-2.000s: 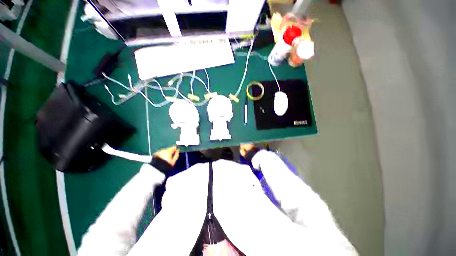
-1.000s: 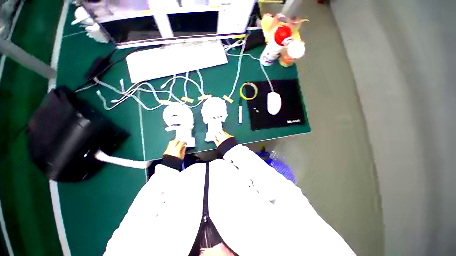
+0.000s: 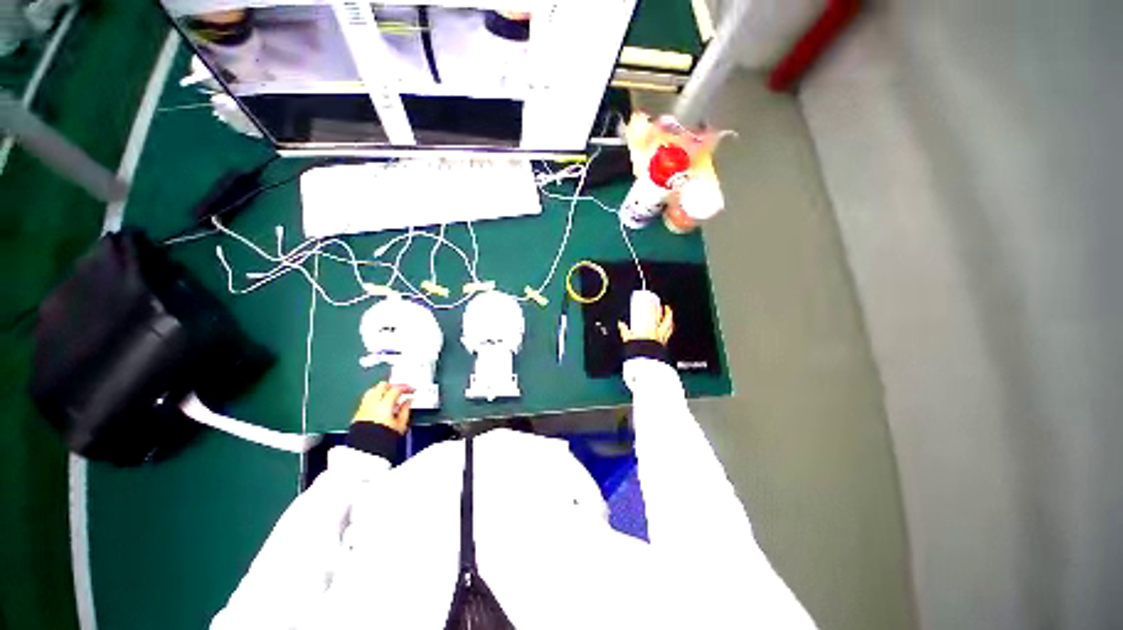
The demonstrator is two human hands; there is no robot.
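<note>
Two white security cameras stand side by side near the bench's front edge, the left one point(image 3: 402, 335) and the right one point(image 3: 493, 338). Their round heads point to the monitor side and their flat feet to me. My left hand point(image 3: 387, 405) rests at the foot of the left camera; whether its fingers grip it cannot be told. My right hand point(image 3: 647, 326) is on the white mouse point(image 3: 644, 302), which lies on the black mouse pad point(image 3: 687, 322). The monitor point(image 3: 382, 74) shows several video panes, with hands in the upper ones.
A white keyboard point(image 3: 419, 195) lies below the monitor. White cables with yellow tags point(image 3: 435, 288) tangle behind the cameras. A yellow tape ring point(image 3: 587, 282) and a pen point(image 3: 563, 336) lie beside the pad. A black bag-like box point(image 3: 123, 351) is at left, a red-topped can point(image 3: 653, 185) at right rear.
My right hand has moved from the right camera's foot to the mouse. My left hand stays by the left camera's foot. The view has tilted up, showing more of the monitor.
</note>
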